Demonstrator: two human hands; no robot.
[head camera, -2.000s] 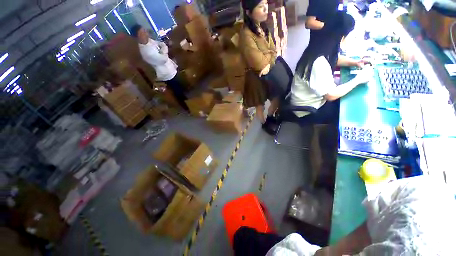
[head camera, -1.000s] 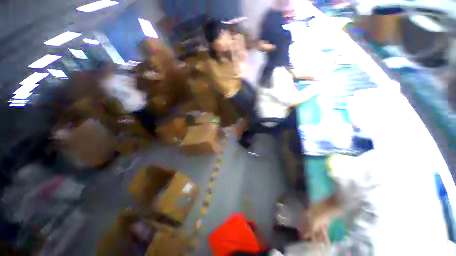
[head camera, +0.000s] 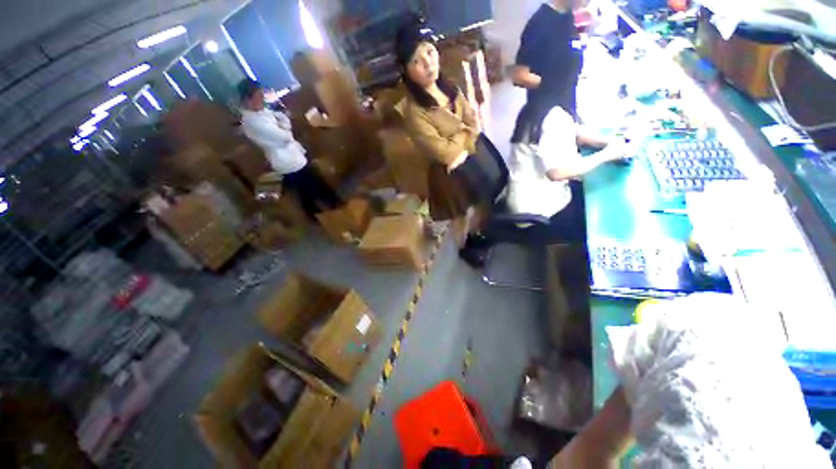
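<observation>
The skin of my right wrist or hand (head camera: 600, 435) shows at the bottom edge, below a loose whitish sleeve (head camera: 715, 385) that covers the near bench. Its fingers are cut off or hidden. My left hand is not in view. A parts tray (head camera: 642, 259) with rows of small round pieces lies nearest on the green-topped bench (head camera: 610, 353). A sliver of a yellow tape roll (head camera: 646, 310) shows between tray and sleeve. A second, denser parts tray (head camera: 697, 165) lies farther along. White paper sheets (head camera: 779, 293) lie to the right.
An orange-red stool (head camera: 440, 423) stands left of the bench, near my dark-clothed knee. Open cartons (head camera: 325, 343) stand across the yellow-black floor tape (head camera: 394, 353). One person (head camera: 541, 169) sits at the bench; several others stand beyond. Blue folders (head camera: 816, 376) lie at the right edge.
The view has swung and steadied after a blur. My right sleeve now covers most of the tape roll. The standing person in brown now faces this way.
</observation>
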